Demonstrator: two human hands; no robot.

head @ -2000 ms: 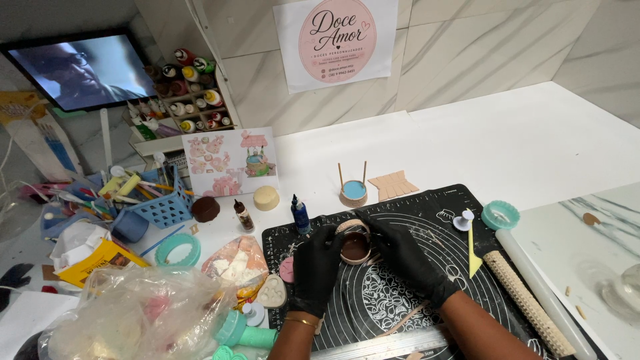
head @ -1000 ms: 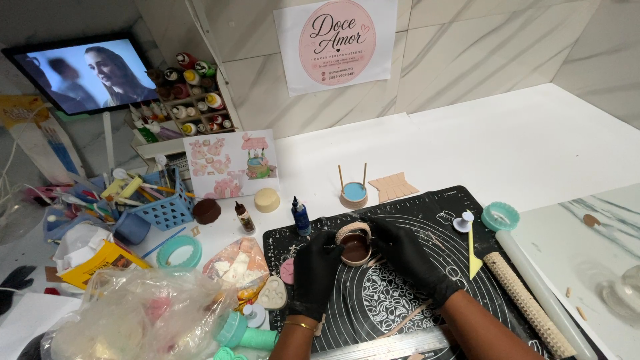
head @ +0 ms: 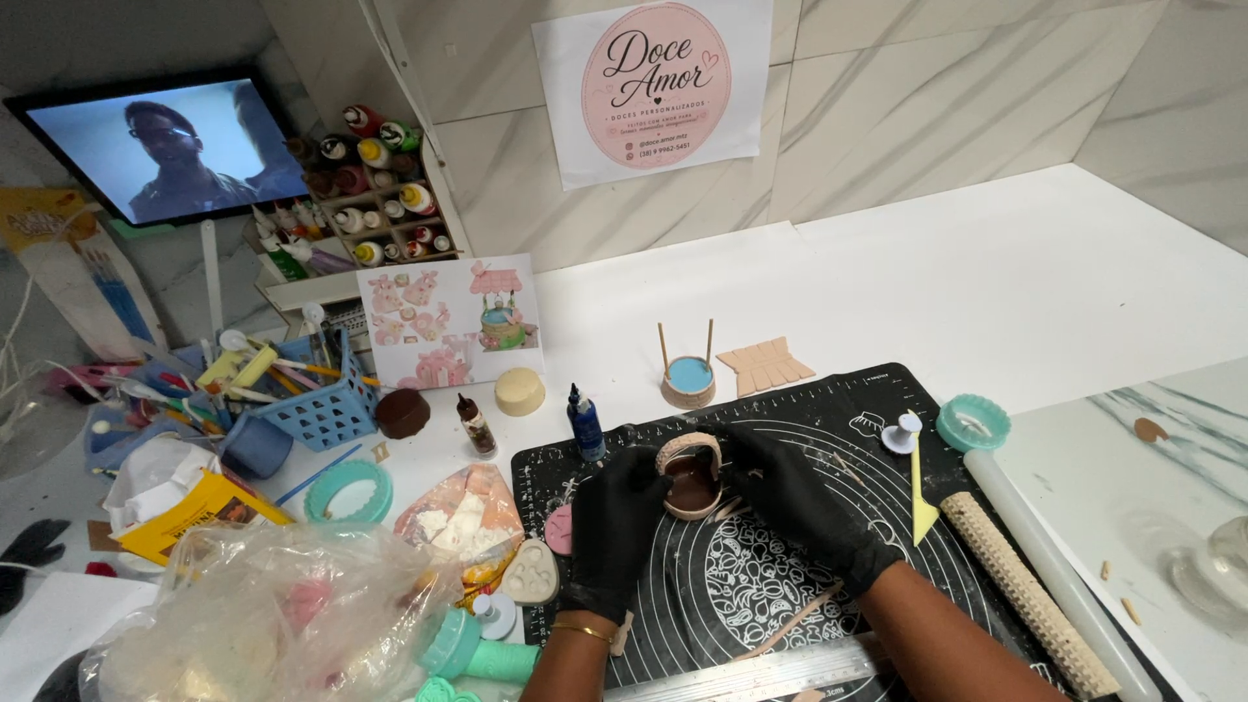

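Note:
Both hands wear black gloves. My left hand [head: 616, 517] grips the left side of a small round piece [head: 692, 480], dark brown inside with a beige, textured band around it. My right hand [head: 785, 487] is at its right side, fingers by the band's upper edge; their exact hold is partly hidden. The piece is tilted, its brown hollow facing up, over a black printed mat [head: 936, 604]. Behind it stands a small beige well shape [head: 689, 382] with a blue top and two sticks, beside a pleated beige piece [head: 766, 368].
A metal ruler [head: 751, 675] lies in front. At right are a textured rolling pin [head: 1029, 595], a yellow tool [head: 919, 487] and a teal cutter [head: 973, 422]. Dropper bottles [head: 587, 427], a plastic bag [head: 263, 604] and a blue basket [head: 317, 400] of tools are at left.
The beige band stands up more at the piece's upper edge than in the earlier frames. Both hands remain around it, with small finger shifts.

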